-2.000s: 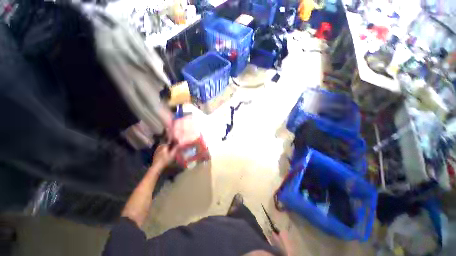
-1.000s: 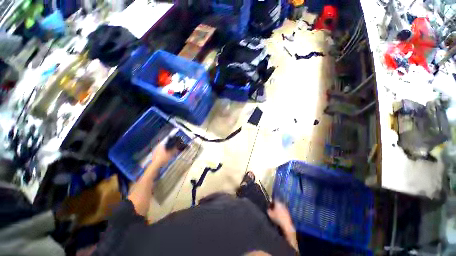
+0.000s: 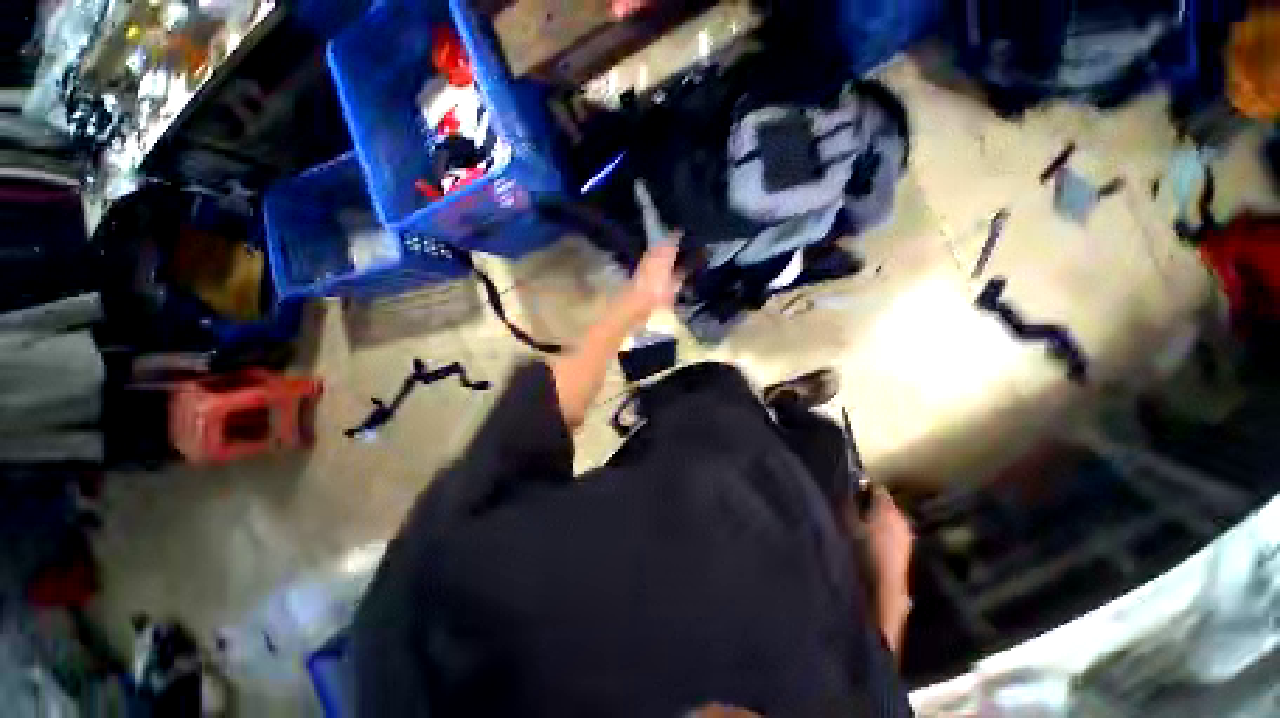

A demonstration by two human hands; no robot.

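My left hand (image 3: 653, 278) is stretched forward, blurred, at the near left edge of a heap of black and grey fabric (image 3: 793, 161) on the floor. A pale strip shows just beyond its fingers; I cannot tell whether the hand holds it. My right hand (image 3: 884, 526) is low at my right side, around the handles of dark shears (image 3: 851, 446). Their thin blades point forward, and the handles are mostly hidden by the hand.
Blue crates stand at the upper left, one (image 3: 407, 119) holding red and white scraps. A red stool (image 3: 246, 415) is on the left. Dark strips (image 3: 1036, 334) lie on the tiled floor. A dark rack and a pale table edge (image 3: 1123, 617) are at lower right. A red object (image 3: 1247, 274) is at far right.
The view has swung from the aisle to the floor heap. My left hand has moved from beside the blue crate to the heap's edge. The dark item it held is no longer clearly visible.
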